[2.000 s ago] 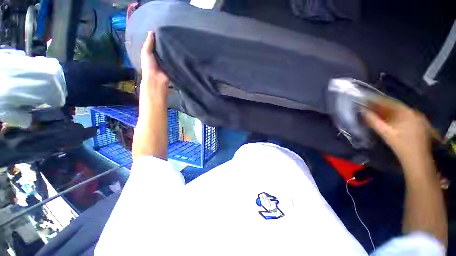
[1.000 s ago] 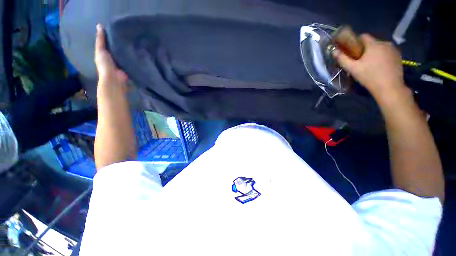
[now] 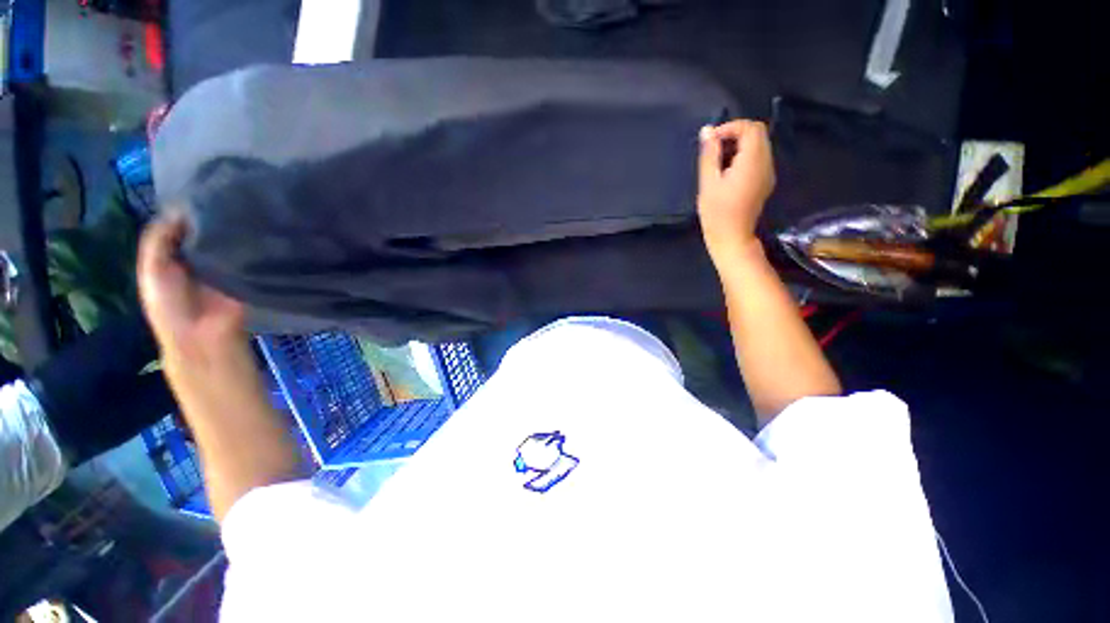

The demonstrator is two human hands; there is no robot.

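Observation:
A dark garment (image 3: 487,195) lies along a grey padded board (image 3: 280,104) with a rounded left end. My left hand (image 3: 189,292) grips the garment's left end at the board's near left edge, slightly blurred. My right hand (image 3: 736,183) pinches the garment cloth near the board's right end. The steam iron (image 3: 858,250), silver with a brown wooden handle, rests by itself to the right of my right hand, on the dark surface at the table's right part.
A pale plate (image 3: 988,183) with dark marks lies at the right, near the yellow hose (image 3: 1077,185). A white strip (image 3: 329,27) and a slanting pale strip (image 3: 889,43) lie on the far side. Blue crates (image 3: 353,396) stand below. Another person's white sleeve (image 3: 27,444) shows at left.
The iron has left my right hand and lies further right. My right hand has moved onto the garment. My left hand has shifted to the garment's left end, which now lies closer to the board's rounded end.

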